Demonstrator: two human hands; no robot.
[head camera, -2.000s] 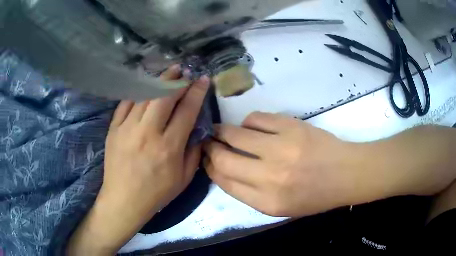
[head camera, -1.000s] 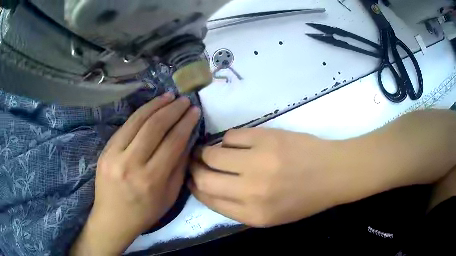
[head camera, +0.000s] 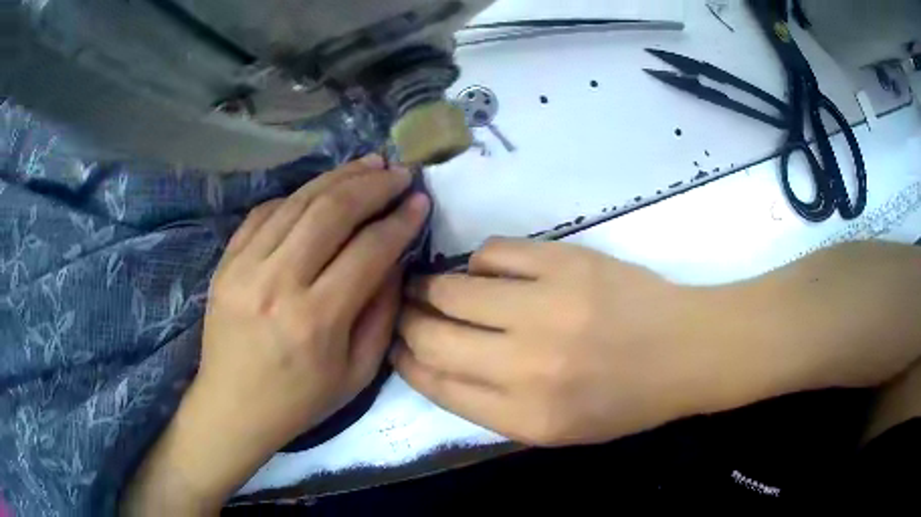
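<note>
The blue-grey patterned fabric (head camera: 111, 273) with pale leaf motifs lies gathered at the left, under the sewing machine head (head camera: 182, 81). My left hand (head camera: 303, 293) lies on its edge, fingertips pressed down just below the tan knob (head camera: 432, 133). My right hand (head camera: 535, 343) pinches the fabric's edge beside my left hand; the pinched part is mostly hidden by the fingers. A dark cloth (head camera: 343, 419) curves out below my left hand. The presser foot and needle cannot be made out.
On the white machine bed (head camera: 606, 141) lie a perforated metal disc (head camera: 477, 105) with a small metal piece, long tweezers (head camera: 576, 24), black snips (head camera: 722, 89) and black scissors (head camera: 823, 162). The table's worn front edge (head camera: 404, 467) runs above black clothing.
Over two seconds the view has shifted. The disc, hidden at first, now shows beside the knob. My left fingers have drawn back slightly from the needle area. My right hand keeps its pinch.
</note>
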